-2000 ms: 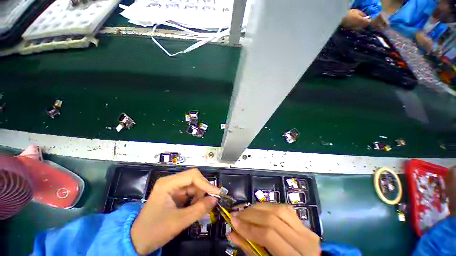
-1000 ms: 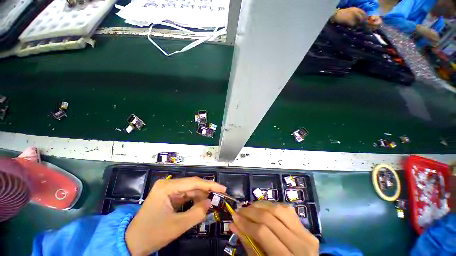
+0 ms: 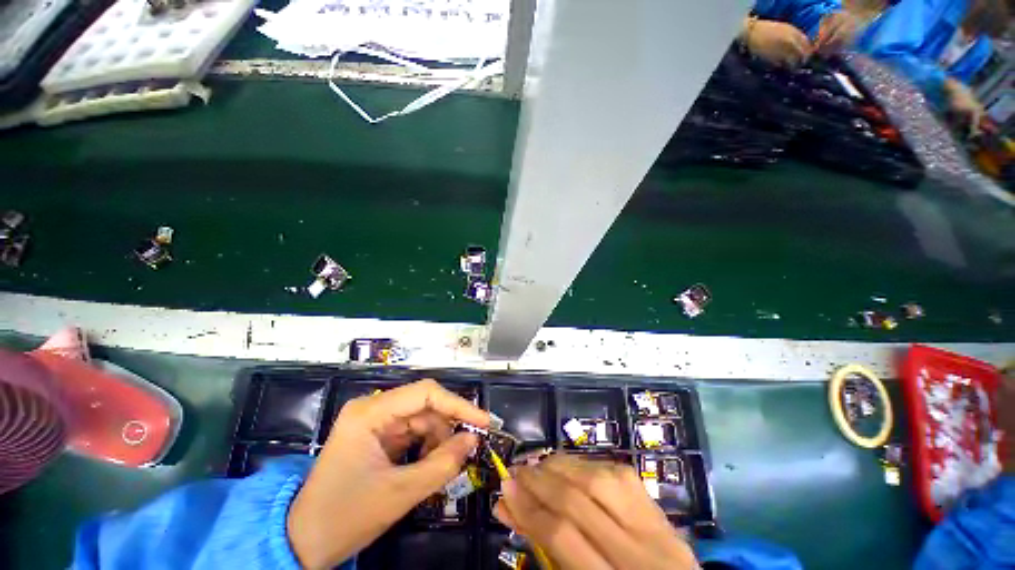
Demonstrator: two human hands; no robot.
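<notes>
My left hand (image 3: 384, 468) is bare, in a blue sleeve, and pinches a small electronic module (image 3: 498, 442) between thumb and forefinger above the black compartment tray (image 3: 292, 405). My right hand (image 3: 595, 507) holds yellow tweezers (image 3: 498, 461) with the tips at the module. The right fingertips are close beside the module, and whether they touch it is unclear. A short yellow and white tab hangs below the module. Several modules lie in the tray pockets, among them one at the upper right (image 3: 654, 432). The hands hide the tray's middle.
Modules lie on the green conveyor belt (image 3: 278, 167). A grey metal post (image 3: 601, 145) stands ahead. One module (image 3: 374, 351) sits on the metal edge. A pink-red fan (image 3: 117, 418) is left; a pale yellow ring (image 3: 835, 406) and red basket (image 3: 922, 434) are right. Another person's hands (image 3: 779, 42) show upper right.
The modules on the belt have moved right. The left hand has turned the held module slightly, and the right hand with the tweezers has shifted a little. The other person's hands have moved.
</notes>
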